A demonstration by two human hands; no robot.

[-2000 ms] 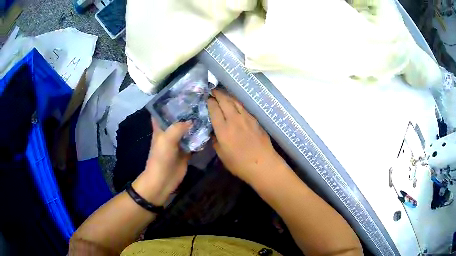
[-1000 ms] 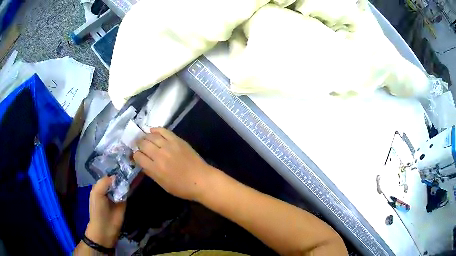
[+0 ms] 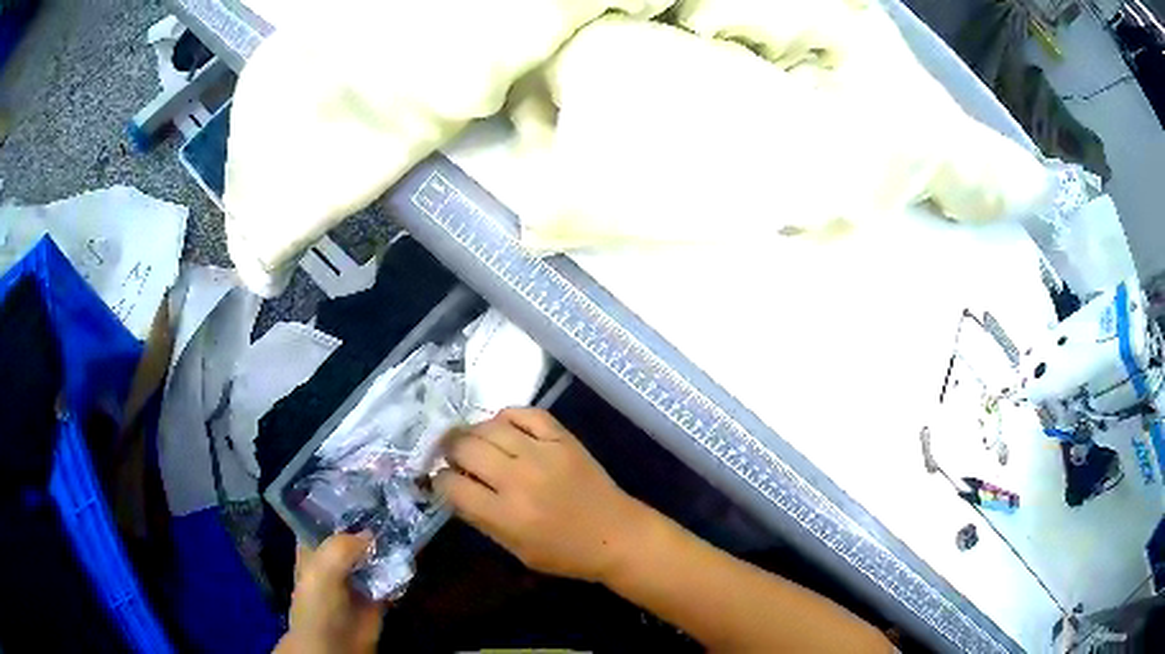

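A shallow grey drawer (image 3: 291,496) is pulled out from under the table's front edge, filled with clear crinkly plastic bags (image 3: 403,411) and white pieces. My left hand (image 3: 335,590) is at its near left corner, thumb on a crumpled clear bag; whether it grips the bag or the drawer rim is unclear. My right hand (image 3: 543,492) is over the drawer's right side, fingertips down among the bags; what they touch is hidden. A cream garment (image 3: 715,128) lies in folds on the white table (image 3: 818,300).
A ruler strip (image 3: 664,390) runs along the table's front edge. The sewing machine (image 3: 1096,351) stands at right, with a small blue and red tool (image 3: 990,496) near it. Blue bag (image 3: 96,511) and paper pieces (image 3: 121,249) lie at left.
The view has shifted. More of the drawer's contents and rim now show. My right hand has moved from the white label to the drawer's right side; my left hand stays near the clear bag.
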